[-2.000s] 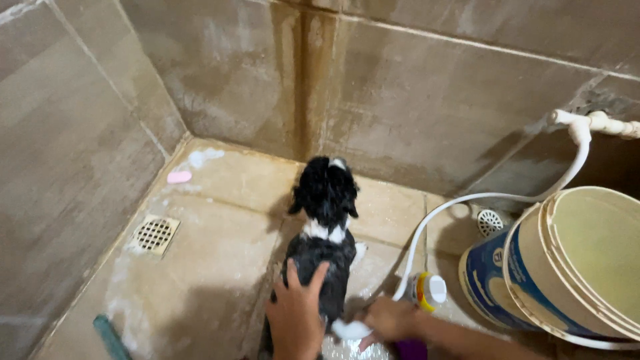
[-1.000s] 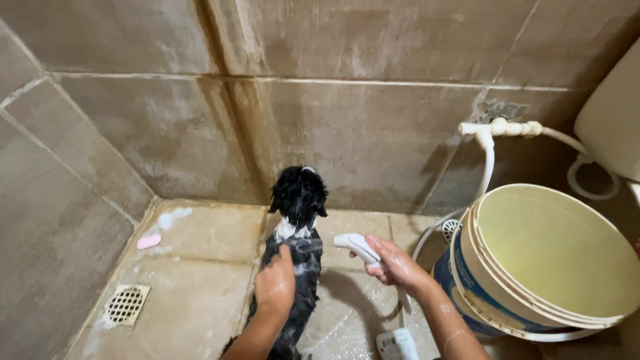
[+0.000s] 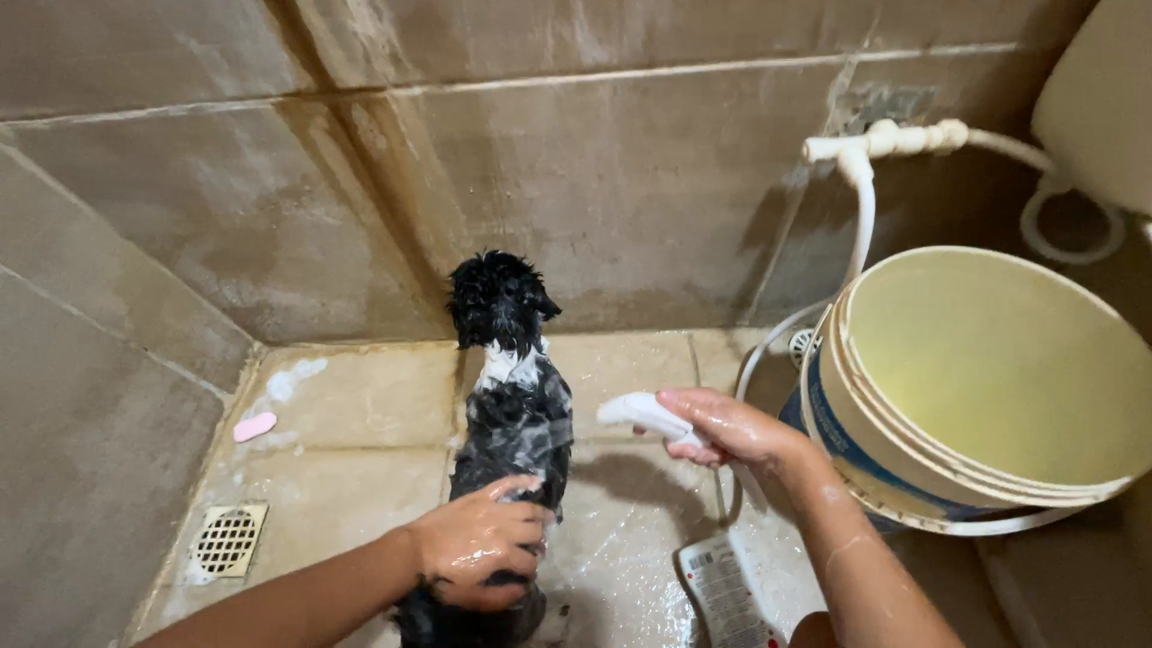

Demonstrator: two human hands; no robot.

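A wet black dog with a white neck (image 3: 517,432) is on the tiled floor, its head toward the wall. My left hand (image 3: 486,544) lies on its lower back, fingers spread in the wet fur. To the dog's right, my right hand (image 3: 720,427) grips a white spray head (image 3: 650,414), whose nozzle points left at the dog; streaks of water reach the fur. A white hose (image 3: 864,225) hangs from the wall pipe and runs down behind the bucket toward my right hand. Below that hand lies a white bottle (image 3: 724,589) with a printed label.
A large bucket (image 3: 837,396) of yellowish water stands at the right, near a white pipe fitting (image 3: 886,142). Pink soap (image 3: 255,427) and foam lie near the left wall. Floor drains are at the lower left (image 3: 227,540) and behind the bucket (image 3: 799,344).
My right hand has raised the spray head from beside the dog's rear. My left hand has moved from the upper back to the lower back since one second ago.
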